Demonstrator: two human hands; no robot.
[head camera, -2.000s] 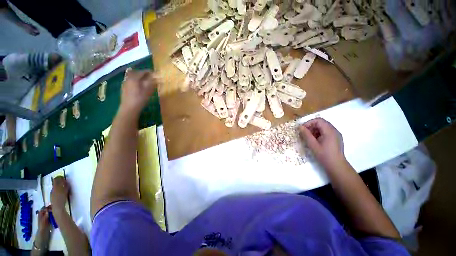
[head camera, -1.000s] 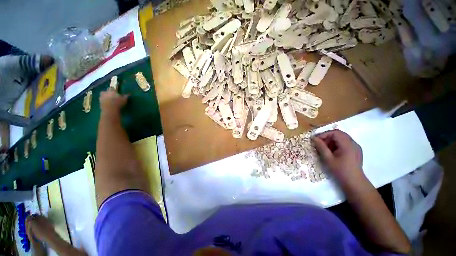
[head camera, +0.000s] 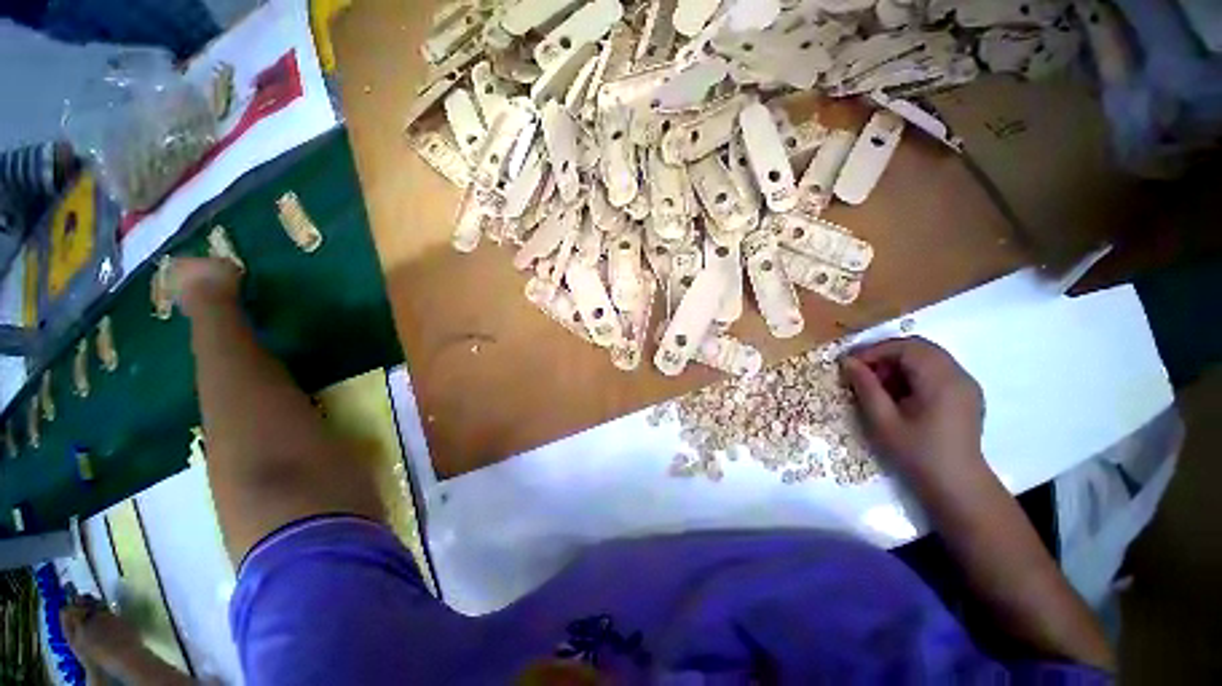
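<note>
Beige flat housings with dark holes (head camera: 724, 181) lie heaped on a brown cardboard sheet (head camera: 536, 402). Many tiny tan and pinkish fittings (head camera: 777, 416) are scattered on the white sheet (head camera: 603, 516). My right hand (head camera: 925, 402) is over the right edge of the fittings, thumb and fingertips together; whether a fitting is between them cannot be told. My left hand (head camera: 208, 279) reaches over the green surface (head camera: 322, 315), its fingers at a housing (head camera: 223, 245) in the spaced row; its grip is too blurred to tell.
More single housings are spaced along the green surface, one (head camera: 299, 221) nearer the cardboard. A clear bag (head camera: 141, 134) lies at upper left. Another person's hand (head camera: 101, 630) is at lower left by blue items (head camera: 56, 623). A white plastic bag (head camera: 1106, 516) is at lower right.
My left hand has moved left from near the cardboard edge along the green surface. A housing now lies there, nearer the cardboard. My right hand stays by the fittings. The view has shifted.
</note>
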